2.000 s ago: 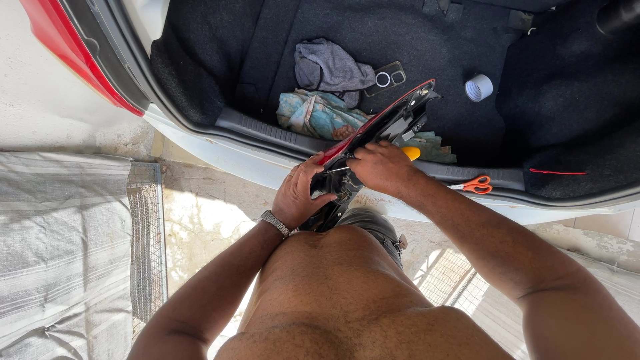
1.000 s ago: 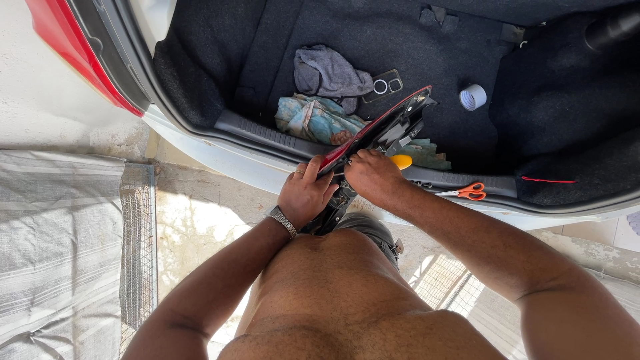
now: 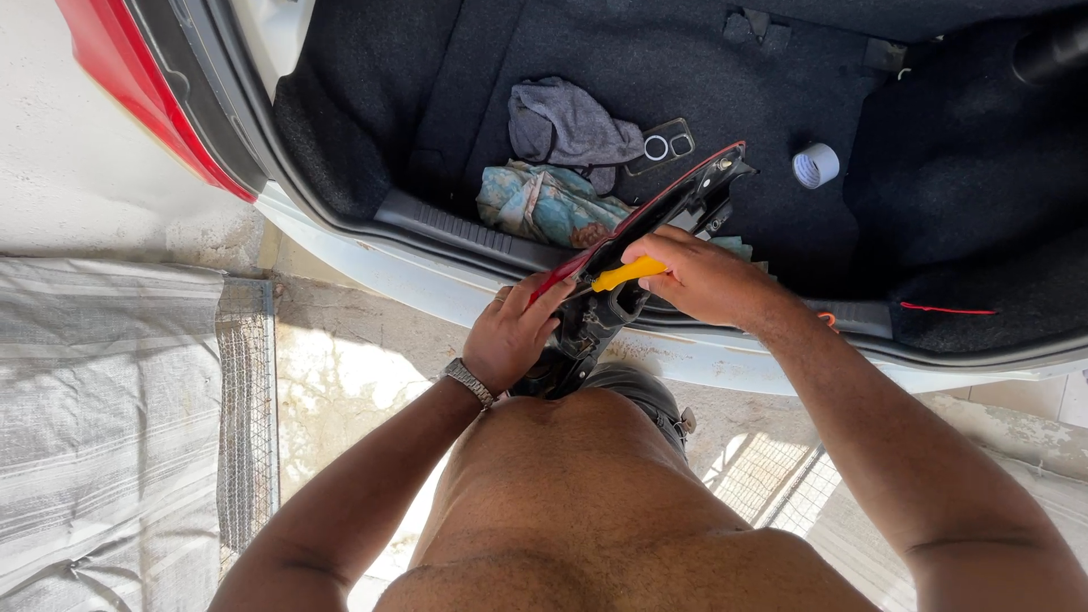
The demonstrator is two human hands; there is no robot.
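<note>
A car tail light assembly (image 3: 697,197), red along its outer edge and black at the back, stands tilted between my body and the open trunk. My left hand (image 3: 514,331) grips its red edge near the lower end, fingers over the rim. My right hand (image 3: 710,276) holds a screwdriver by its yellow handle (image 3: 631,273). The thin shaft points left toward the fingers of my left hand, against the back of the light; its tip is hidden. A patterned blue cloth (image 3: 544,204) lies partly behind the light.
In the trunk lie a grey cloth (image 3: 569,123), a clear phone case (image 3: 680,136), a roll of tape (image 3: 816,166) and a red strip (image 3: 948,309). Orange scissor handles (image 3: 826,320) show partly behind my right forearm. The white bumper edge (image 3: 408,289) runs below the trunk sill.
My right hand has shifted a little right and up from the light's back, and more of the yellow handle shows. The orange scissors are now mostly covered by my right forearm.
</note>
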